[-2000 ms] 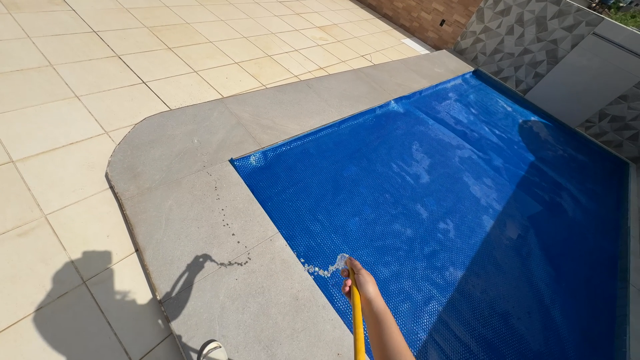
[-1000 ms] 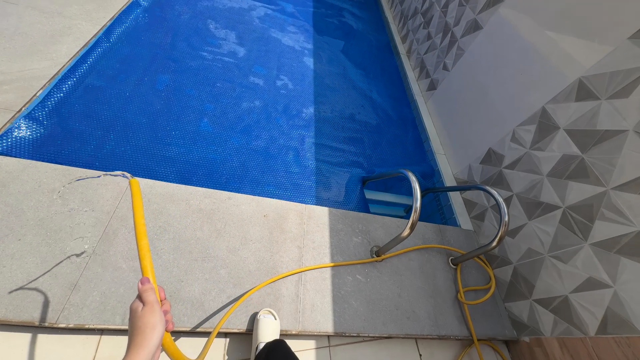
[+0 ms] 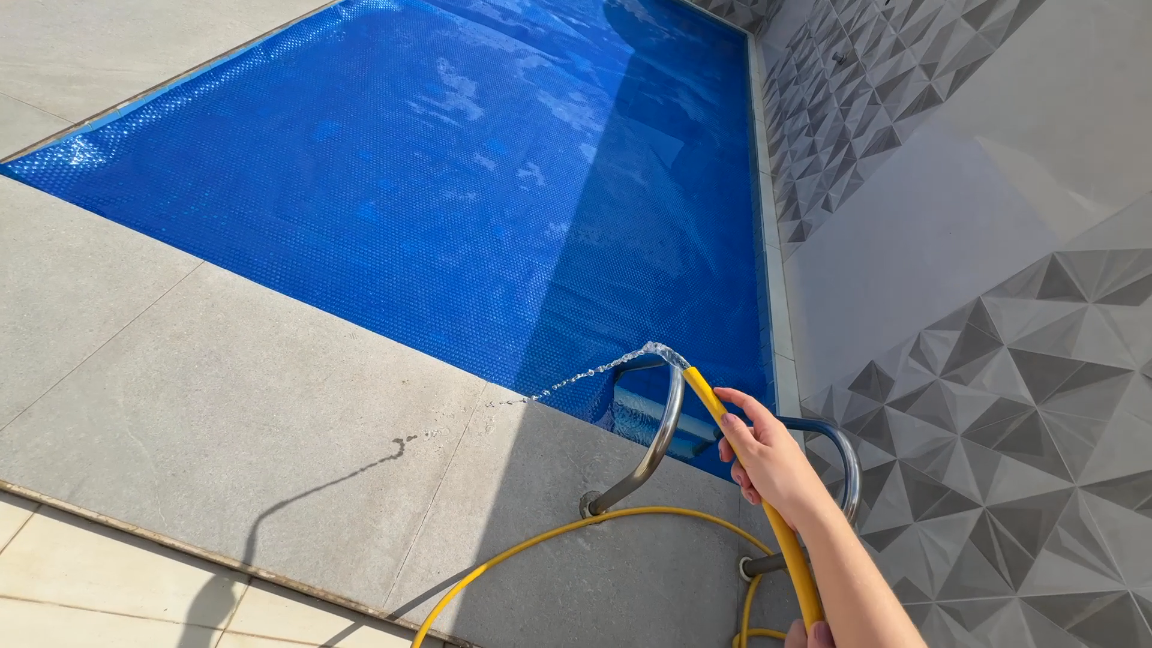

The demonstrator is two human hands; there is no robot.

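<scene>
My right hand (image 3: 765,454) grips a yellow garden hose (image 3: 794,558) just behind its open end, above the near edge of the pool by the ladder. Water (image 3: 589,371) spurts from the hose end and falls in a thin arc to the left, towards the grey stone coping (image 3: 261,387). Low in the view, my left hand (image 3: 810,635) is partly cut off by the frame, its fingers around a lower part of the same hose. A blue bubble cover (image 3: 432,189) lies over the pool.
Two curved metal ladder rails (image 3: 661,441) rise from the coping, with blue-white steps (image 3: 661,414) between them. The hose loops on the ground around the rail bases. A geometric-patterned wall (image 3: 1017,432) stands at the right. Cream floor tiles (image 3: 99,585) border the coping.
The hand on the hose and the hose's spouting end have moved from the left part of the coping to beside the ladder rails. A second hand now shows on the hose. The view has swung round.
</scene>
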